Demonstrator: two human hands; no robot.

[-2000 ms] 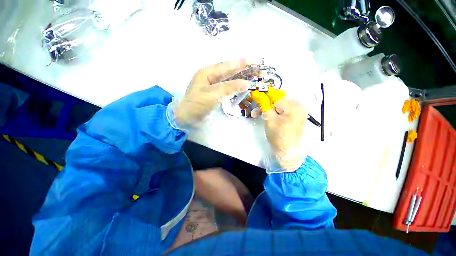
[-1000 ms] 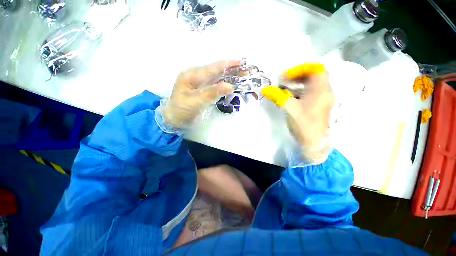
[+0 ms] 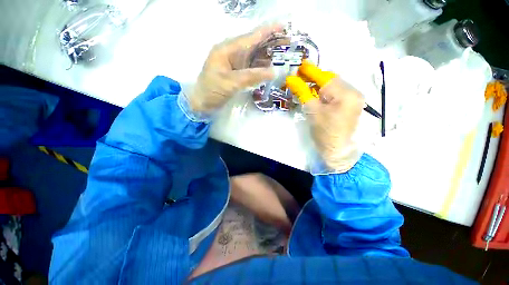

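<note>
The module assembly, shiny silver and dark with a curved wire loop, is held over the bench. My left hand, in a clear glove, grips its left side between thumb and fingers. A lower module part, shiny and dark, shows below it, joined by pale legs. My right hand, with orange finger cots, has its fingertips at the module's right side. The tip of the black tweezers sticks out behind my right hand; whether the hand grips them is hidden.
A thin black stick tool lies right of my right hand. Two translucent bottles stand at the back right. A red tray, orange bits and another black stick are at far right. Filmed modules lie at left.
My right hand, apart from the module one second ago, is now back at it. The module and both hands sit higher in view. The tweezer tip and black stick show again.
</note>
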